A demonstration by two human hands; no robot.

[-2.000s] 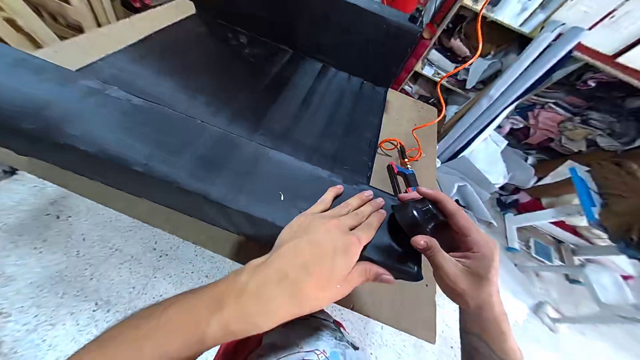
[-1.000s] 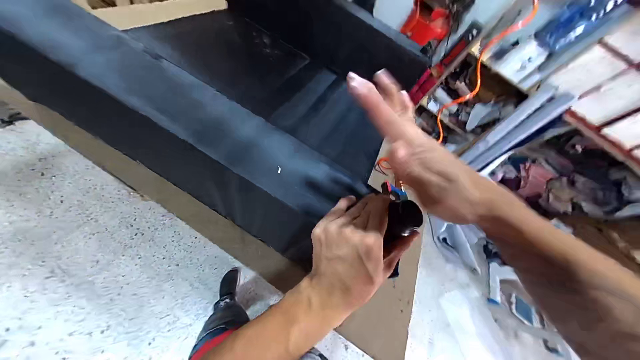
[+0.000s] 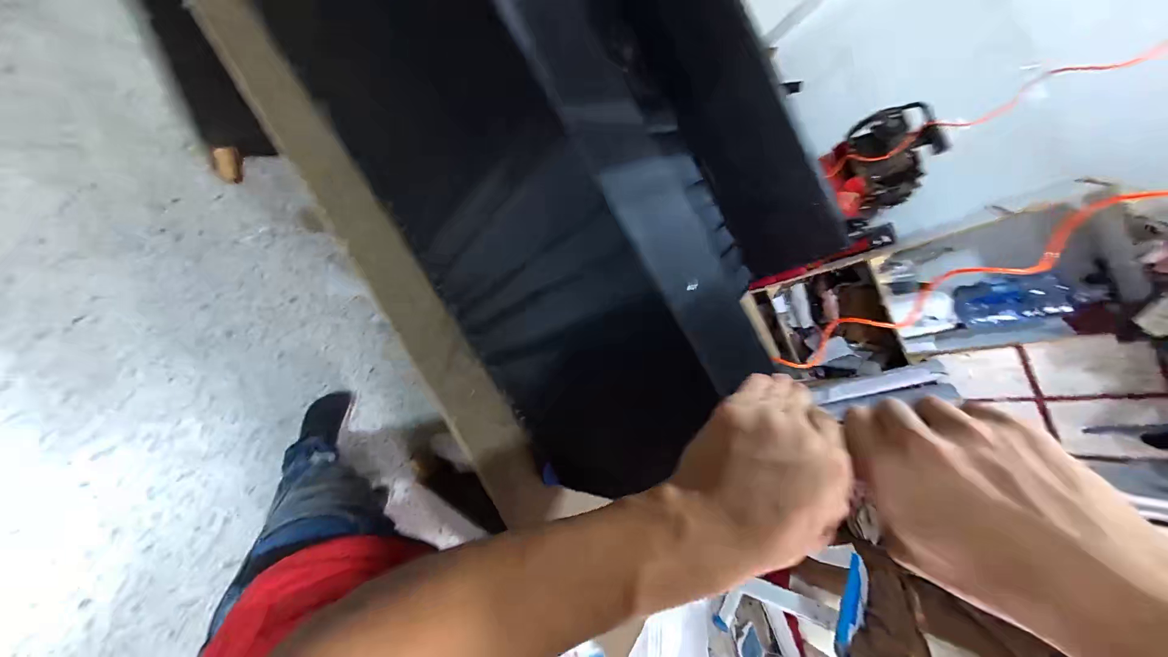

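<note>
A long piece covered in black upholstery material [image 3: 566, 301] runs from the top of the view down to my hands. At its near right end my left hand [image 3: 766, 465] is closed on the edge of the black covering. Just right of it, my right hand [image 3: 949, 474] has its fingers curled down, close beside the left; what lies under them is hidden. The round black object seen earlier does not show. A pale board edge [image 3: 392, 292] runs along the left side of the black piece.
An orange air hose [image 3: 967, 271] crosses the right side above a cluttered shelf [image 3: 885, 310]. A red and black machine [image 3: 881, 164] stands beyond. Below my hands are a pale frame with blue parts and brown material [image 3: 885, 602]. My leg [image 3: 319, 502] is at lower left over the speckled floor.
My right hand, raised and spread a second ago, has come down beside my left. Both hands now have curled fingers at the end of the black piece. The view has turned strongly.
</note>
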